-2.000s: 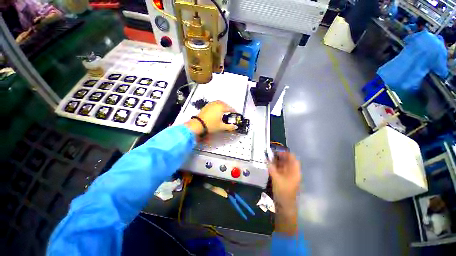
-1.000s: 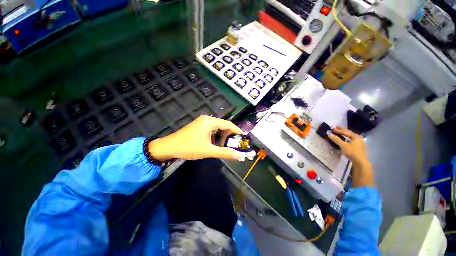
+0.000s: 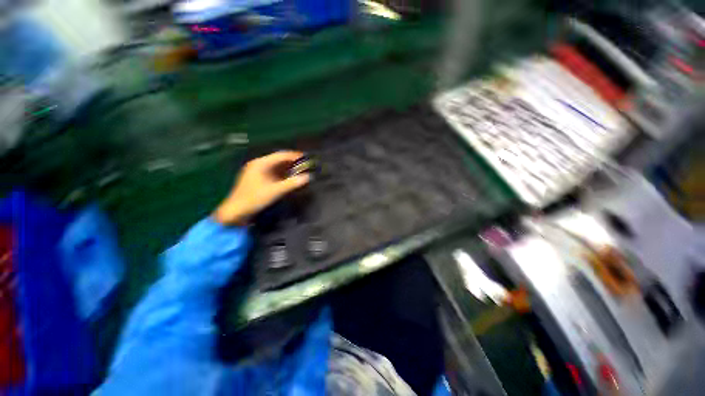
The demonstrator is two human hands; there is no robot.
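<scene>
The frame is blurred. My left hand is over the left part of the black parts tray, holding a small dark unit with a pale edge between thumb and fingers. Two small units with pale marks lie in the tray's near left pockets, one of them a watch case. The other pockets are too blurred to read. My right hand is not in view.
The white parts tray with rows of dark parts lies at the upper right. The dispensing machine is at the right with the orange fixture block and black fixture. Blue containers stand at the left and top.
My left hand has moved left from in front of the machine to over the black tray, still holding the small unit. The view has turned left and my right hand has gone out of it.
</scene>
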